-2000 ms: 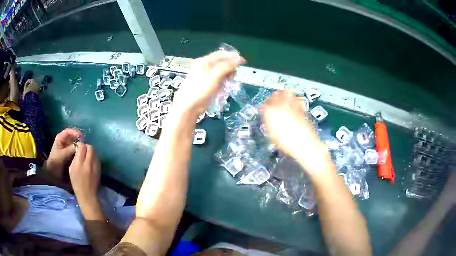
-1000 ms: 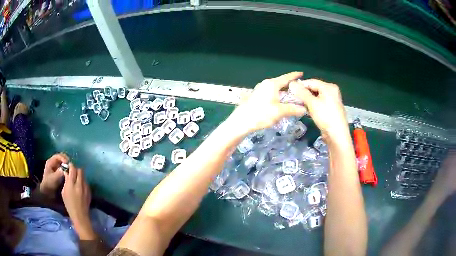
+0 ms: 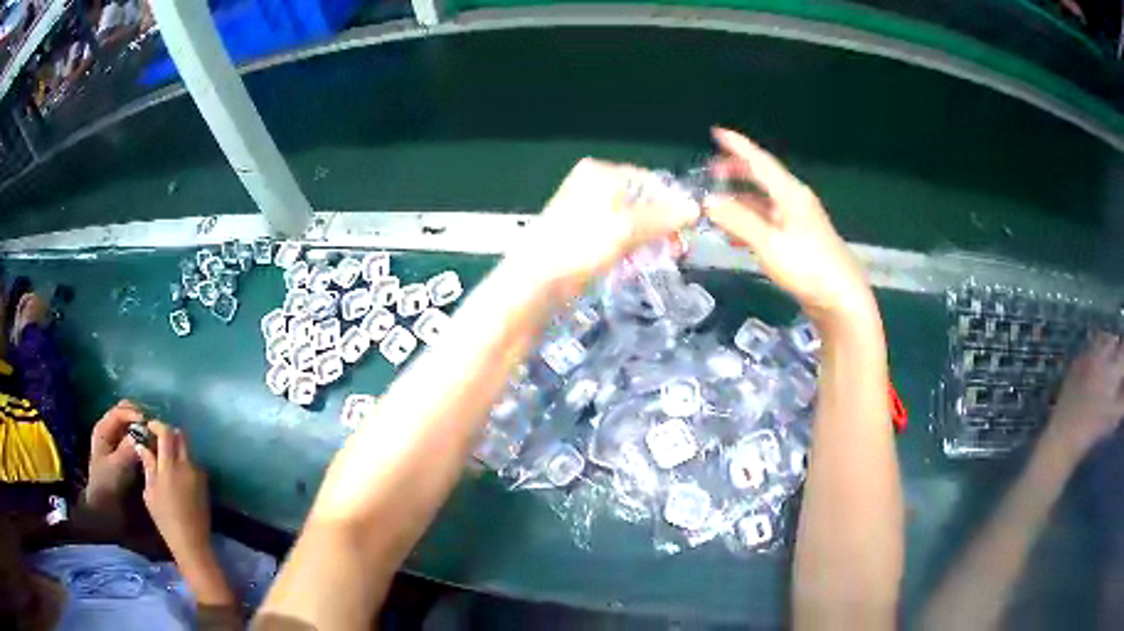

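My left hand (image 3: 604,222) is raised over the pale rail, closed on crinkled clear poly bags (image 3: 653,265) that hang below it. My right hand (image 3: 770,216) is beside it with fingers spread and blurred; its thumb is near the film, and contact is unclear. A heap of clear bags with square parts (image 3: 672,441) lies below my hands. Loose white square housings (image 3: 327,333) lie in a pile left of my left forearm. An orange-red tool (image 3: 897,409) is mostly hidden behind my right forearm.
Small clear frames (image 3: 212,277) lie far left. A blister tray (image 3: 1005,370) is at the right, with a neighbour's hand (image 3: 1095,382) on it. Another person's hands (image 3: 148,454) hold a small part at lower left. A pale post (image 3: 234,123) rises from the rail (image 3: 481,231).
The view has shifted, moving the housing piles left. My hands, close together a second ago, are slightly apart, with my right fingers opened. The neighbour's hand at the right has come onto the blister tray.
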